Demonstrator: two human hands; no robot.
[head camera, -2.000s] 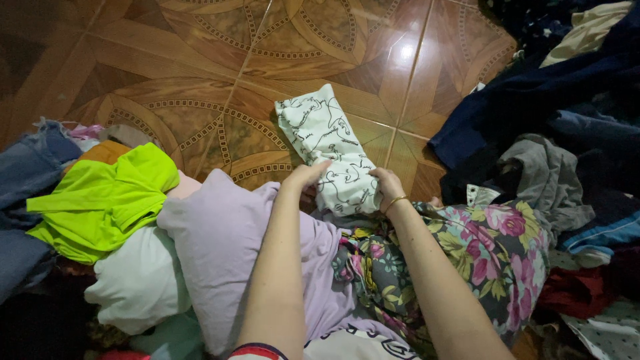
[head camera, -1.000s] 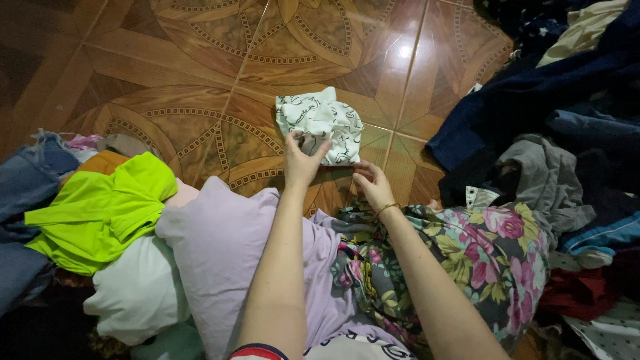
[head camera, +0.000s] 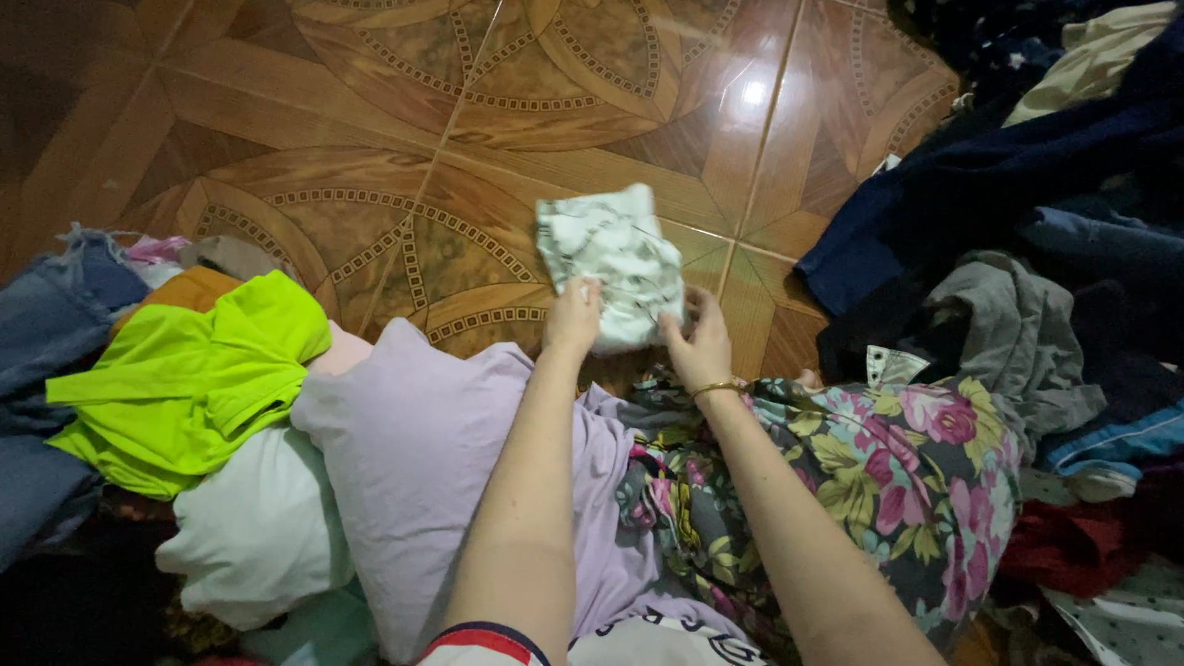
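A small folded bundle of white cloth with dark line drawings (head camera: 615, 259) lies at the middle of the view, over the tiled floor. At its lower left edge, my left hand (head camera: 575, 314) has its fingers closed on the fabric. My right hand (head camera: 698, 338), with a thin gold-coloured bangle at the wrist, touches the lower right side of the bundle, thumb and fingers curved around the edge. Below the hands are lavender cloth (head camera: 425, 435) and a dark fabric with pink flowers (head camera: 888, 481) over the lap and legs.
A neon green garment (head camera: 203, 370), a pale white one (head camera: 264, 527) and blue denim (head camera: 55, 305) are heaped at the left. On the right lie navy cloth (head camera: 925, 203), a grey garment (head camera: 1017, 333) and red cloth (head camera: 1073, 546). Patterned brown floor tiles (head camera: 370, 120) stretch beyond the hands.
The white cloth, longer two seconds ago, was folded into a shorter bundle by one second ago. Since then both hands have shifted, and the bundle's outline is narrower and more upright.
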